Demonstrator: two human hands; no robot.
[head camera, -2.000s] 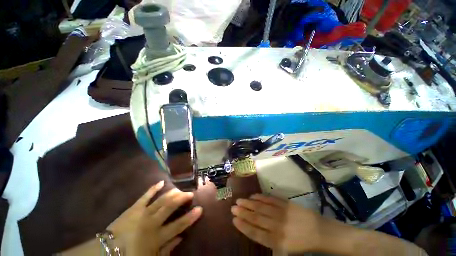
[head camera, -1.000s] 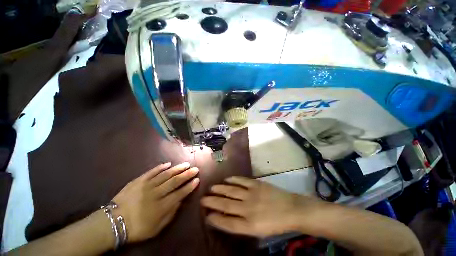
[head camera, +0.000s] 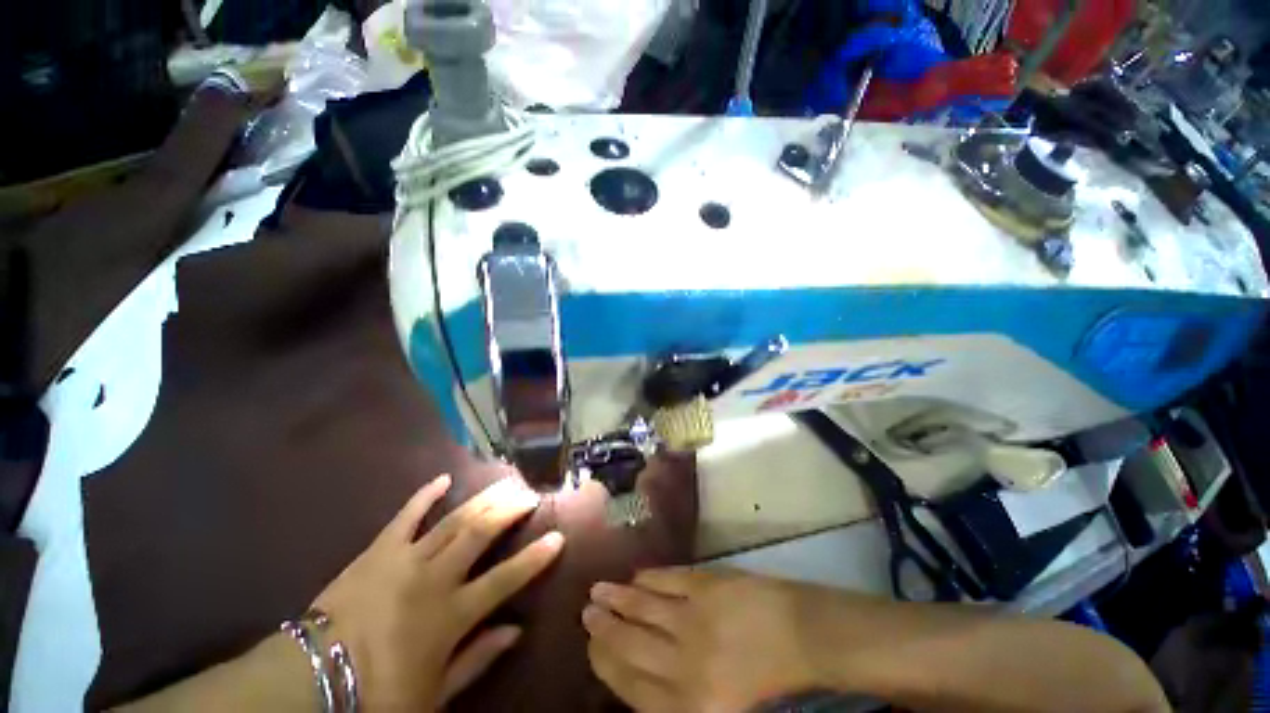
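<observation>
A dark brown fabric panel (head camera: 279, 418) lies flat on the machine table and passes under the lit left end of the white and blue sewing machine (head camera: 864, 223). My left hand (head camera: 439, 592) lies on the panel with its fingers spread, fingertips just in front of the needle area. My right hand (head camera: 696, 634) lies on the panel to the right, fingers close together, pressing it. The needle is hidden behind the chrome take-up guard (head camera: 525, 348). The tension dial (head camera: 684, 422) sits on the head's front.
Black-handled scissors (head camera: 912, 536) lie under the machine arm beside a crumpled pale cloth scrap (head camera: 1024, 464). A small tray (head camera: 1184, 453) is at the right table edge. A grey post with pale cord (head camera: 453, 84) stands at the head's top left. Dark cloth and bags lie behind.
The view tipped down and back up. The brown panel's far edge and dark pieces behind the head have shifted. My left fingers have spread since a second ago; my right hand stays on the cloth.
</observation>
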